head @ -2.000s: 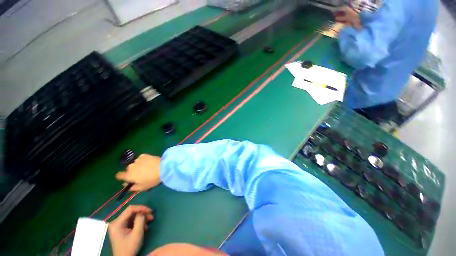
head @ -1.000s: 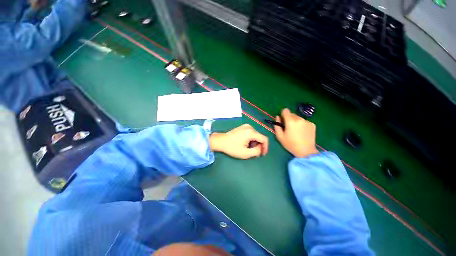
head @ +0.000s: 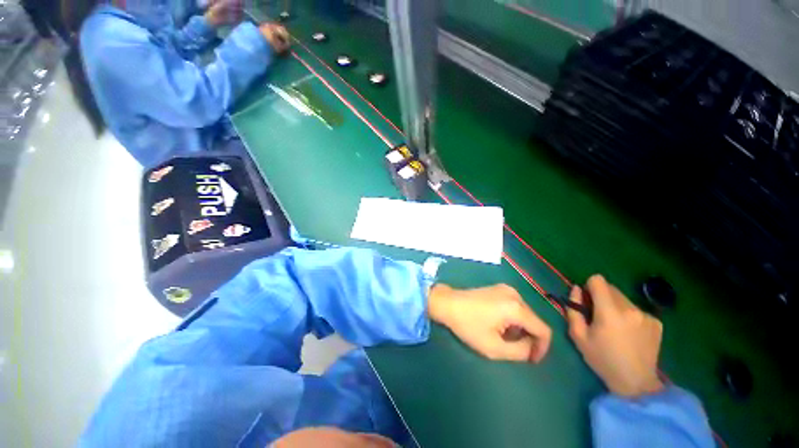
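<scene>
My left hand [head: 495, 324] is over the green bench with its fingers curled. A small dark spot shows inside the curl, and I cannot tell whether it is a part or shadow. My right hand [head: 618, 339] is beside it, at the red line, closed on a thin dark tool like tweezers [head: 573, 304] that points left. A round black disc [head: 657, 291] lies on the green belt just beyond my right hand. Another black disc [head: 734, 376] lies farther right. A blank white paper sheet [head: 429, 229] lies beyond my left cuff.
A dark ribbed parts holder [head: 408, 172] stands by the metal post [head: 415, 79]. A dark "PUSH" bin [head: 215, 223] is at left. A person in blue [head: 162, 79] works at upper left, near small discs [head: 377, 78]. Stacked black trays [head: 675, 131] stand beyond the belt.
The view has swung left, bringing in the bin, post and person at left; the tray of units has left the picture. My right hand keeps the dark tool, and my left hand stays curled.
</scene>
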